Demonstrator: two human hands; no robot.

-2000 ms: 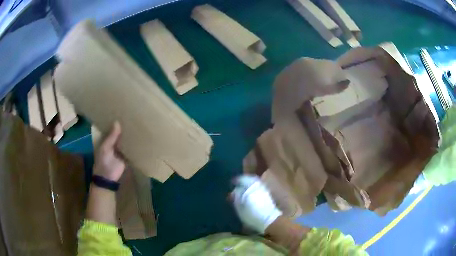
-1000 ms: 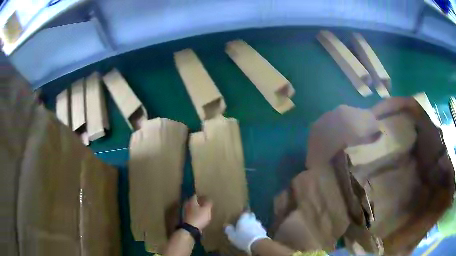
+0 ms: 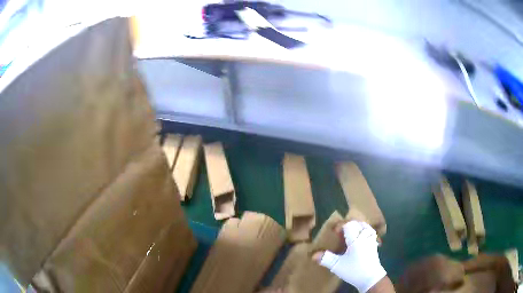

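Note:
My right hand (image 3: 358, 254) wears a white glove with bare fingertips and grips the upper end of a tan carton blank (image 3: 327, 243) at the lower centre. More blanks (image 3: 289, 266) lie just left of it, cut off by the lower edge. Another stack of flat blanks (image 3: 238, 252) lies further left on the green surface. My left hand is not in view. Formed cartons stand apart behind the blanks, one (image 3: 298, 194) at the centre and one (image 3: 360, 194) directly behind my right hand.
A tall brown wrapped bundle (image 3: 86, 166) fills the left side. More formed cartons stand at left (image 3: 219, 180) and right (image 3: 450, 212). Crumpled kraft wrapping (image 3: 436, 274) is at lower right. A raised shelf (image 3: 344, 74) runs across the back, with a dark blurred object (image 3: 246, 20) on it.
The view has tilted up and left, showing the shelf top and more of the bundle. My left hand has left the picture. My right hand has moved to the far end of a blank.

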